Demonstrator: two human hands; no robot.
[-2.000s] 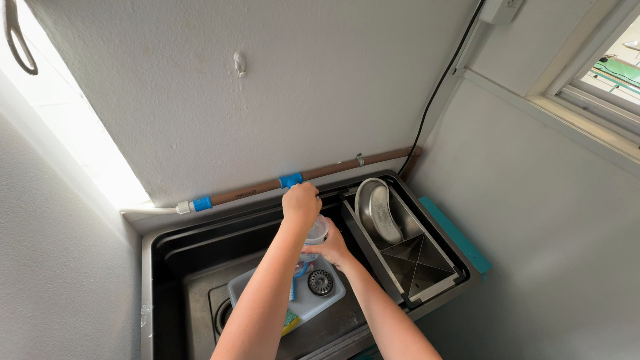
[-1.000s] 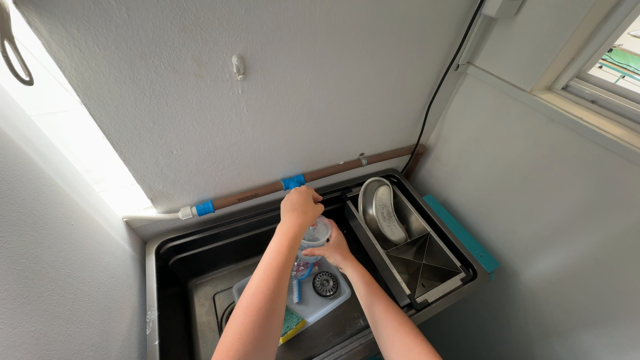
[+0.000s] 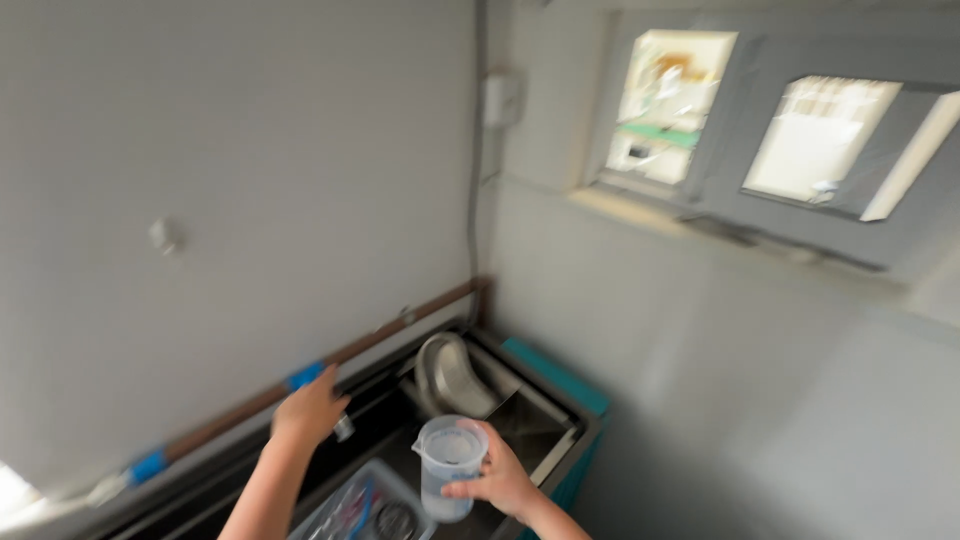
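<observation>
My right hand grips a translucent plastic measuring beaker from its right side, upright above the dark sink. The beaker has a pouring spout, blue markings and what looks like clear liquid inside. My left hand is at a small metal tap below the blue fitting of the wall pipe; its fingers are blurred, and whether they close on the tap does not show. Below the beaker, a clear plastic tray holds a sink strainer and other small items.
Kidney-shaped metal dishes lie in a divided metal rack at the sink's right end. A brown pipe runs along the wall behind. A teal panel borders the sink's right side. A window is at upper right.
My right hand has moved the beaker rightward, away from the tap and my left hand; before, both hands were close together at the beaker. The view has swung to the right.
</observation>
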